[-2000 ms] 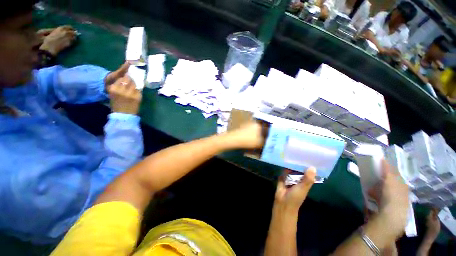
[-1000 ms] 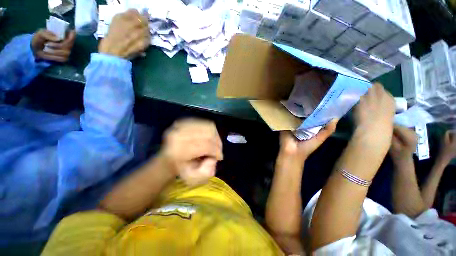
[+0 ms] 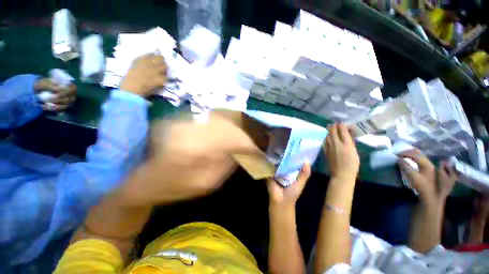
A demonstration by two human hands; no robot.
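My left hand (image 3: pixel 201 152) is a large blur at the open end of the light blue and white carton (image 3: pixel 304 140). Its fingertips are hidden, and I cannot tell whether it holds anything. My right hand (image 3: pixel 290 188) grips the carton from below, with the thumb on its near side. The carton lies tilted, its brown flaps open towards the left. White folded slips (image 3: pixel 143 43) are heaped on the green bench behind my left hand.
A blue-sleeved neighbour's hand (image 3: pixel 146 74) is in the slips. Stacked white cartons (image 3: pixel 332 59) stand behind my carton, with more at right (image 3: pixel 429 112). A clear bag (image 3: pixel 199 16) stands behind the slips. A white-clothed neighbour's hand (image 3: pixel 342 150) is just right of my carton.
My left hand has moved from in front of my shirt to the carton's opening. The carton stays in my right hand. The neighbour's hand at right has moved beside the carton stack.
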